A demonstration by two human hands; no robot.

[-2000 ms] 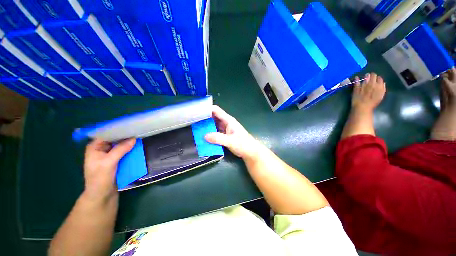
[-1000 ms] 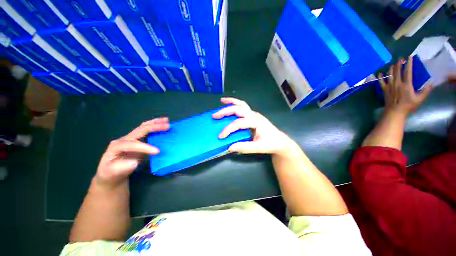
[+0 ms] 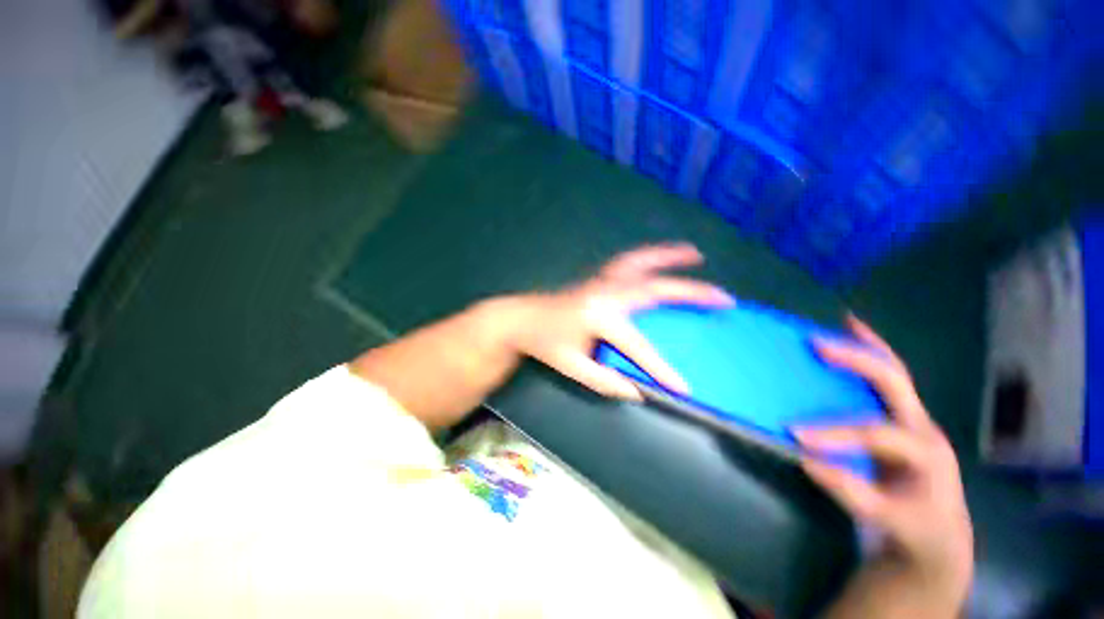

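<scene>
A closed blue carton (image 3: 751,363) lies on the dark green bench in front of me, its blue face up. My left hand (image 3: 624,317) lies over its left end with the fingers spread on the top and the edge. My right hand (image 3: 890,453) holds its right end, with the fingers on the top. The picture is blurred, so the carton's print and flap edges cannot be made out.
A tall stack of blue cartons (image 3: 726,109) stands behind, at the upper right. Another carton with a white face (image 3: 1035,351) stands at the right edge. A brown box (image 3: 418,73) is on the floor beyond the bench's left edge (image 3: 363,317).
The view has swung to the left, so the stack shows farther right and the neighbouring worker is out of view. The blue carton, open two seconds ago, is closed between my hands.
</scene>
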